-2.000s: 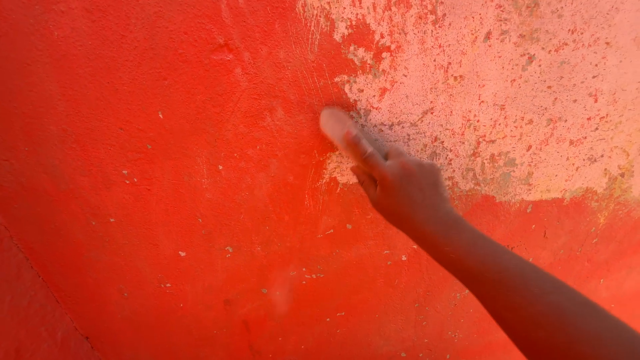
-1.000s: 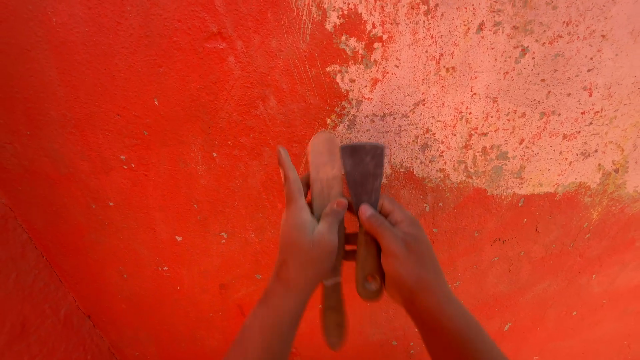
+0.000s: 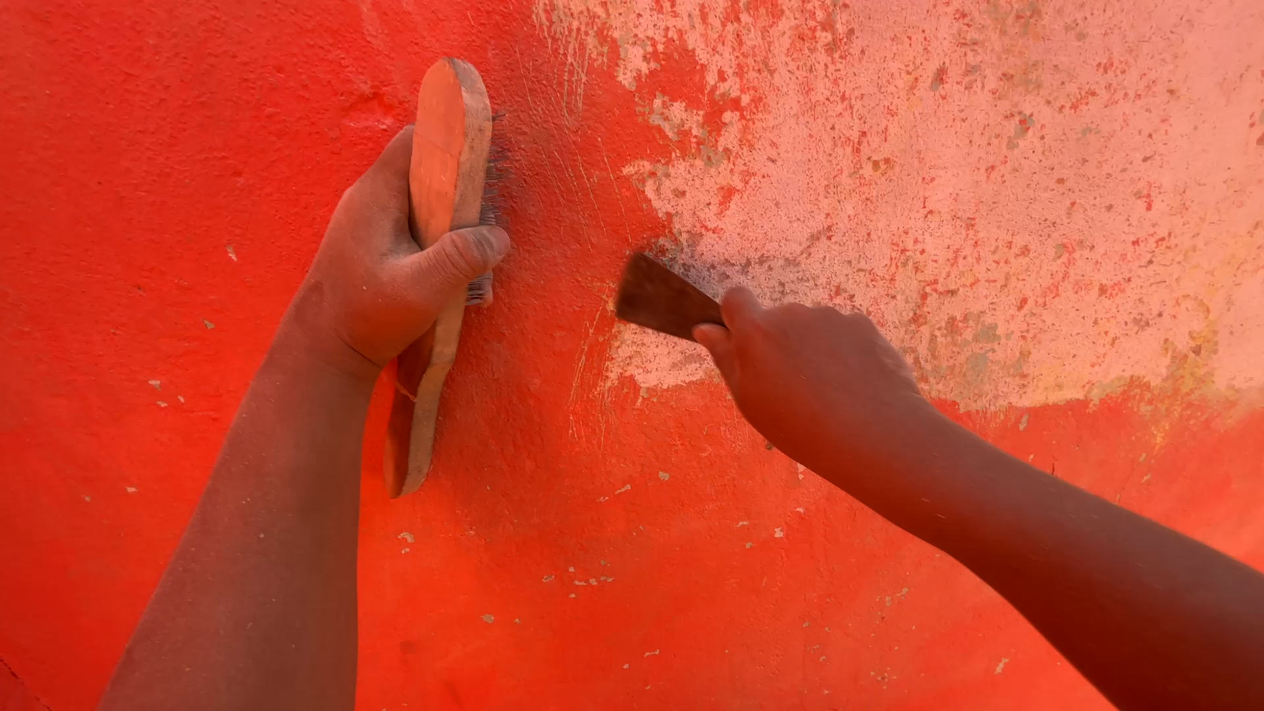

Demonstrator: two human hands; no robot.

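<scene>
My left hand [image 3: 395, 257] is closed around a wooden-backed wire brush [image 3: 444, 158], held nearly upright with its bristles facing right and its handle pointing down. My right hand [image 3: 810, 365] grips a paint scraper [image 3: 667, 296]; its handle is hidden inside the fingers. The scraper's dark blade points up and left, at the border between the red paint and the pale pink stripped patch [image 3: 889, 197] of the wall. Whether the blade's edge touches the wall, I cannot tell.
The red painted wall [image 3: 247, 444] fills the view behind both hands. Small pale chips and specks mark the red paint below and left of the patch. Thin scratches [image 3: 583, 395] run beside the patch's left border.
One second ago both hands were together low in the middle with brush and scraper side by side. Now they are apart, the brush up at the left, the scraper at the patch's border.
</scene>
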